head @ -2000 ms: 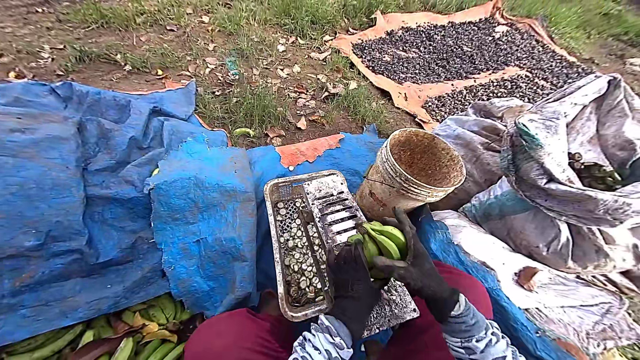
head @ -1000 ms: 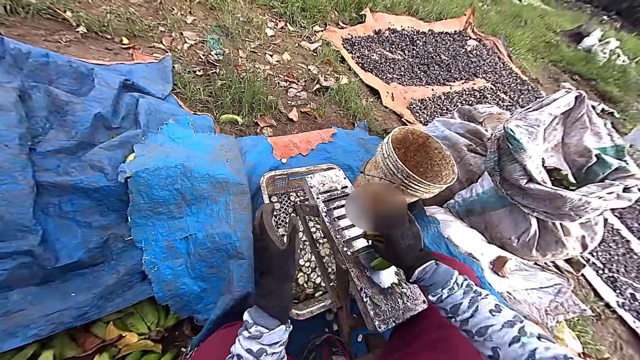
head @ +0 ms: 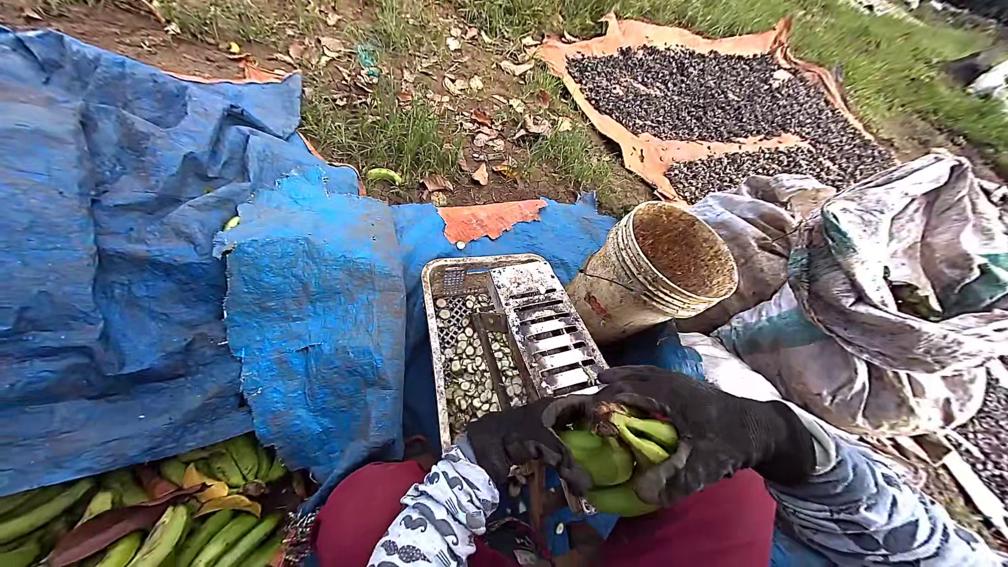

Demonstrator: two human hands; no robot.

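Note:
My left hand (head: 531, 445) and my right hand (head: 693, 433), both in dark gloves, hold a small bunch of green bananas or plantains (head: 618, 453) between them, above my lap. Just beyond the hands, a slotted slicing board (head: 555, 327), stained and worn, lies slanted over the right side of a plastic crate (head: 431, 331). Small round pale slices (head: 472, 366) cover much of the crate's mesh floor. To the right of the board, a dirty white bucket (head: 622, 276) leans with its mouth toward me.
Blue tarpaulin (head: 315, 299) spreads on the left, with a heap of green bananas or plantains (head: 213, 528) at its lower edge. Bulky woven sacks (head: 850, 346) stand on the right. Farther off, dark pieces lie on an orange sheet (head: 634, 146). Grass and dry leaves cover the ground beyond.
A second ago my hands were apart, the left by the crate and the right over the slicing board. Now they are together around a green bunch nearer my lap.

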